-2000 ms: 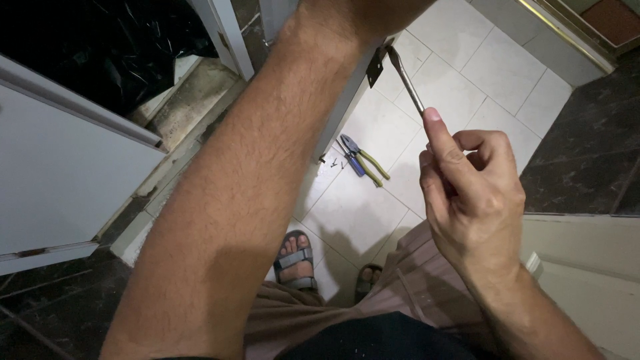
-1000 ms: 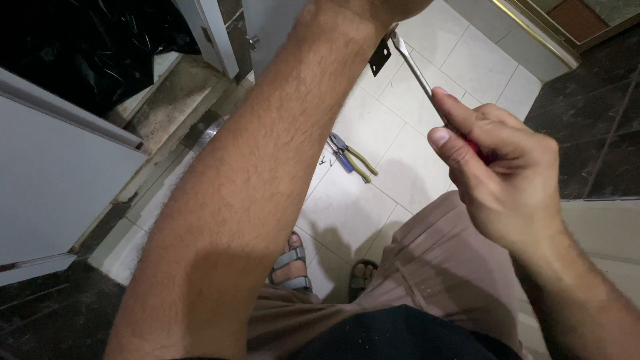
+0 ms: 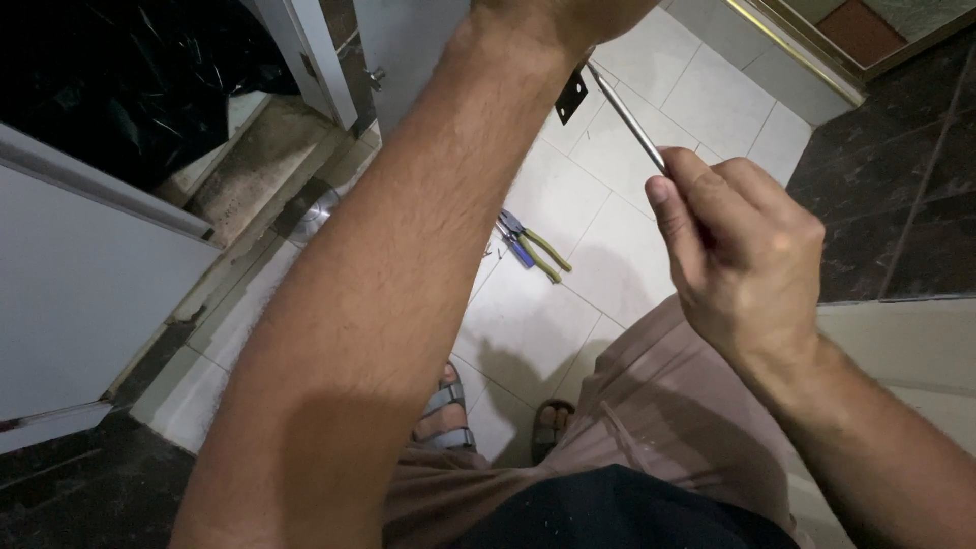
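Observation:
My right hand (image 3: 740,244) is closed around the handle of a screwdriver, its metal shaft (image 3: 627,116) slanting up and left. The shaft's tip is beside a dark hinge plate (image 3: 571,99) with holes, which sticks out from behind my left wrist. My left hand (image 3: 572,23) is at the top edge, partly cut off; its fingers and whatever they touch are hidden. On the floor below lie pliers with yellow-green handles (image 3: 545,252), against a blue-handled tool (image 3: 521,252), with several small screws (image 3: 494,252) to their left.
A grey door panel (image 3: 404,46) stands behind my left forearm. On the left are another pale panel (image 3: 84,282), a black plastic bag (image 3: 122,84) and a worn door sill (image 3: 259,160). My sandalled feet (image 3: 450,419) are on the white floor tiles (image 3: 534,320). A gold-coloured rail (image 3: 797,49) runs at upper right.
My right hand has moved right of where it was two seconds ago, and the screwdriver shaft leans more. The left hand remains by the hinge plate. The view has shifted slightly.

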